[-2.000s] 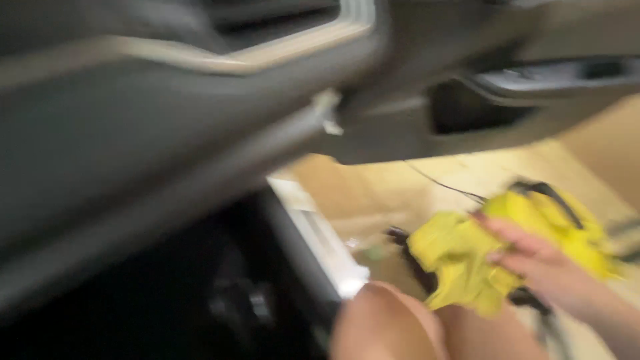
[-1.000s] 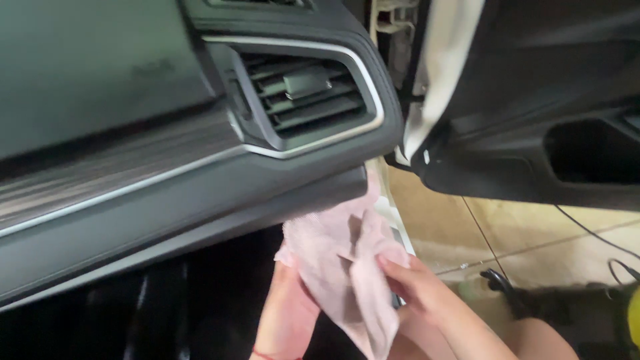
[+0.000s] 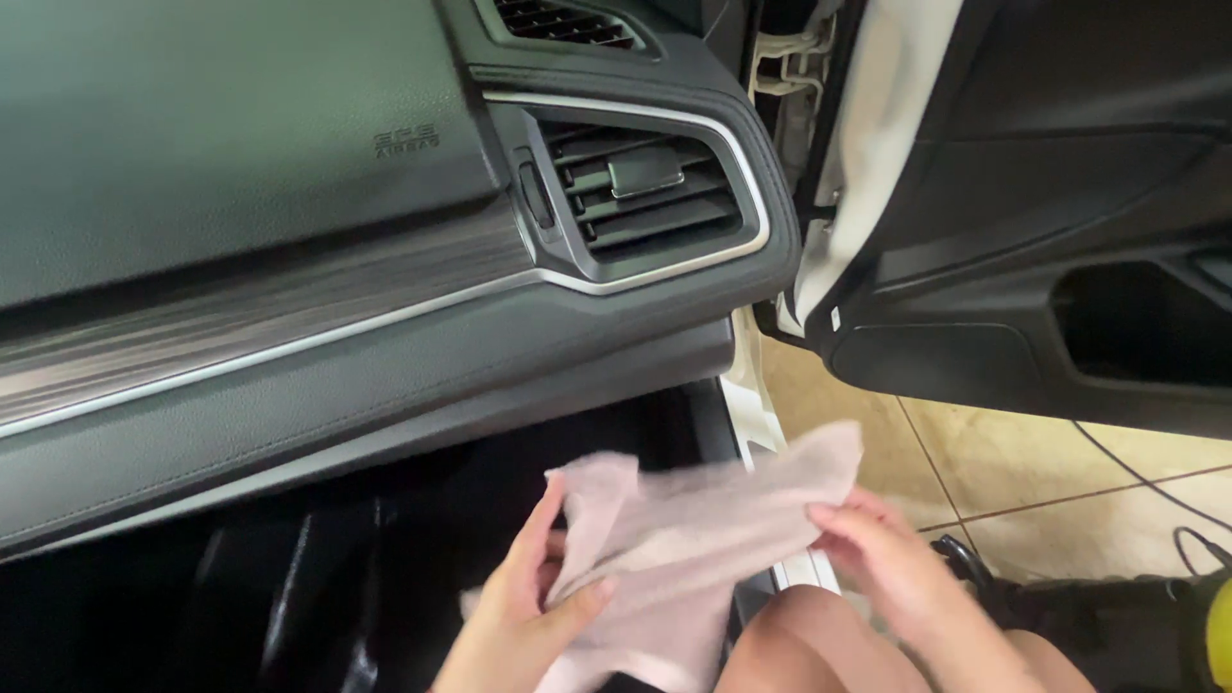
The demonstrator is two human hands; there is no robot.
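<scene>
A pale pink cloth (image 3: 674, 539) is stretched between my two hands, below the car's dashboard (image 3: 385, 404). My left hand (image 3: 539, 587) grips its left side, with the thumb in front and fingers behind. At the upper right part of the cloth, my right hand (image 3: 866, 539) pinches it between thumb and fingers. Above them, the dashboard has an air vent (image 3: 645, 188) framed by silver trim and a dark wood-grain strip (image 3: 260, 289). Neither hand touches the dashboard.
An open car door (image 3: 1059, 192) stands at the right, beside the white door frame (image 3: 751, 404). Under it lies a tiled floor (image 3: 1039, 472) with a black cable (image 3: 1136, 472). My bare knee (image 3: 818, 640) is at the bottom. A yellow object (image 3: 1220, 626) shows at the right edge.
Two seconds ago a hand held a yellow cloth; one second ago both hands held the pink cloth bunched. Now it is spread wider, with the right hand farther right. The view has swung considerably.
</scene>
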